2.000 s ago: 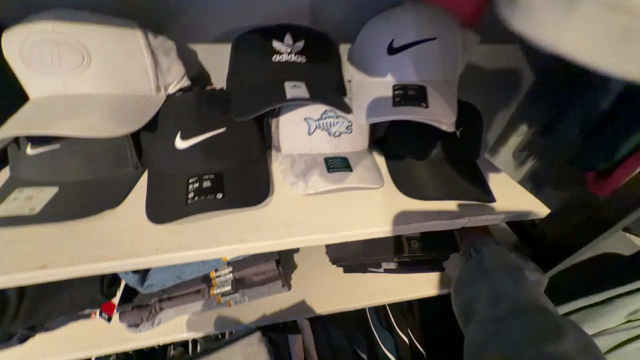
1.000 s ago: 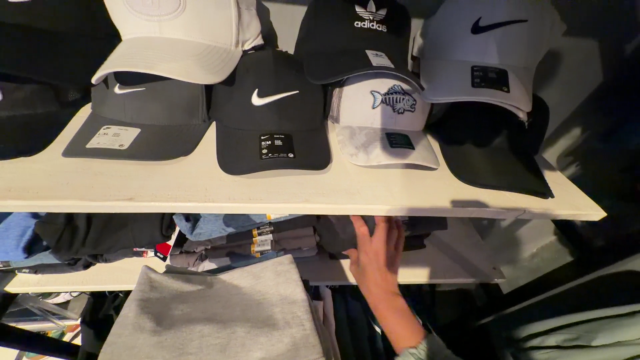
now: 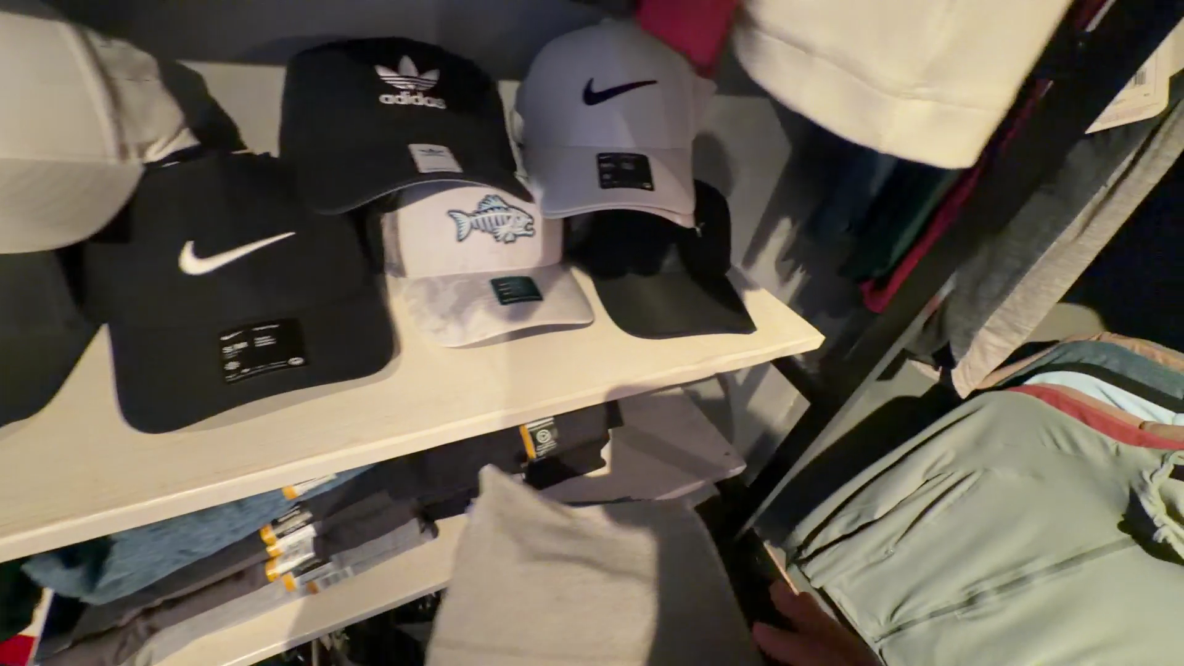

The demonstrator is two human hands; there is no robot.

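A folded grey fabric garment rises at the bottom centre, in front of the lower shelf. My left hand does not show; whether it holds this garment is hidden. Part of a hand, apparently my right hand, shows dark and blurred at the bottom edge, its fingers toward the left. It is beside the left edge of a sage-green garment; its grip cannot be made out. Above, a black Nike cap, a black Adidas cap, a white cap with a fish design and a light Nike cap sit on a shelf.
The pale upper shelf ends in a corner at the right. Beneath it, folded dark garments with tags lie on the lower shelf. A white garment hangs at the upper right, next to a dark sloping rack bar.
The hand that reached onto the lower shelf has left it; a hand now shows at the lower right. The dark folded pile there sits differently. The view has swung right.
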